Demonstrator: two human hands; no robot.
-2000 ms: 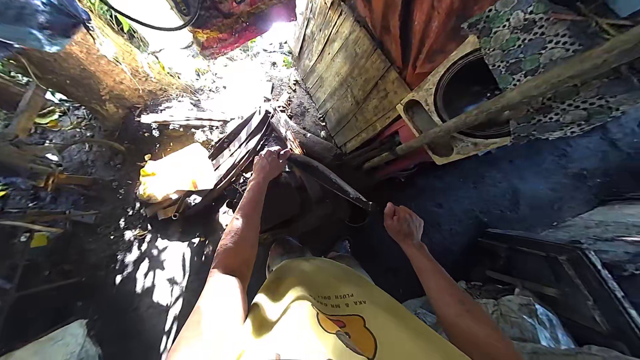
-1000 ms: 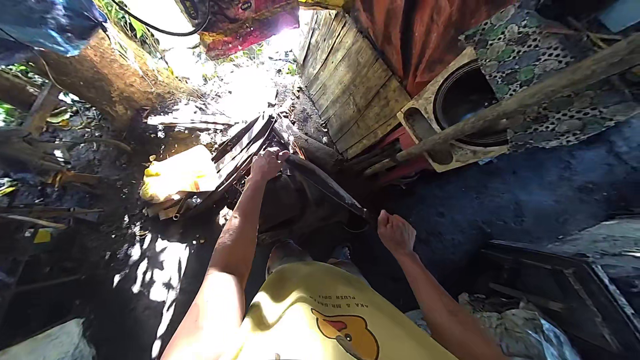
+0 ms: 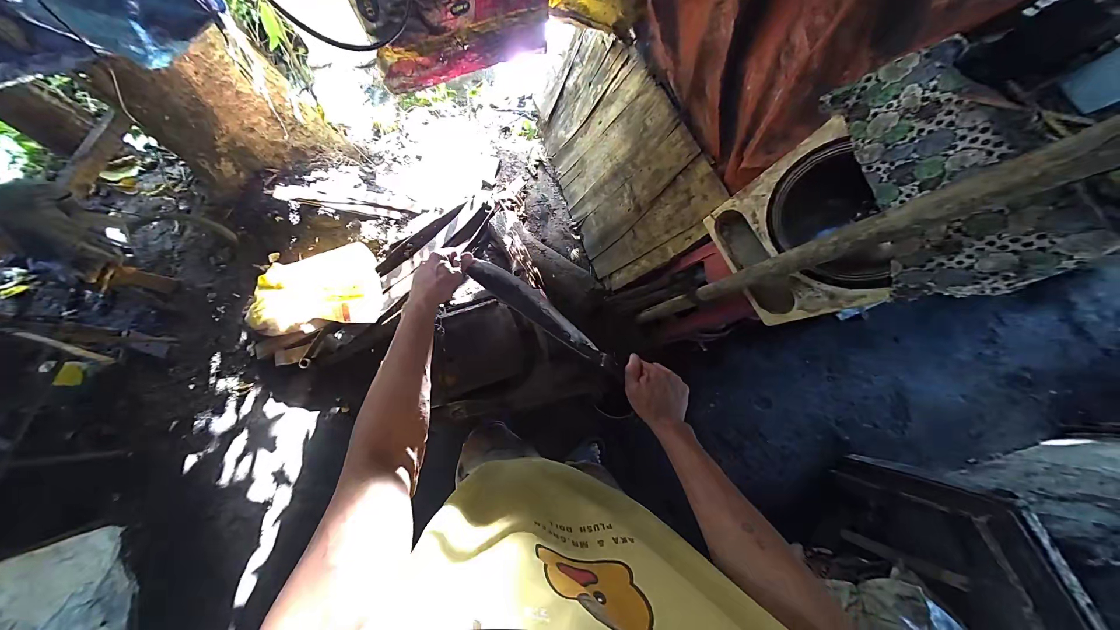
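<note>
A long dark blade-like piece (image 3: 534, 311) slants from upper left down to the right in front of me. Its upper end is in my left hand (image 3: 440, 276), fingers closed around it. At its lower end my right hand (image 3: 656, 391) is a closed fist beside a dark part that looks like a handle; shadow hides how they meet. Beneath and behind the blade lie dark and greyish wooden slats (image 3: 420, 254). Just left of them, a bright yellow and white sack (image 3: 319, 289) rests on wood pieces.
A weathered plank panel (image 3: 626, 166) leans ahead. At right, a wooden pole (image 3: 927, 197) crosses a pale frame (image 3: 761, 223) with a round dark opening, beside patterned cloth (image 3: 989, 166). A dark frame (image 3: 954, 516) sits at lower right. A tree trunk (image 3: 219, 105) stands upper left.
My right hand was apart from the blade's lower end two seconds ago; it has moved left to that end and closed. My left hand has stayed at the upper end.
</note>
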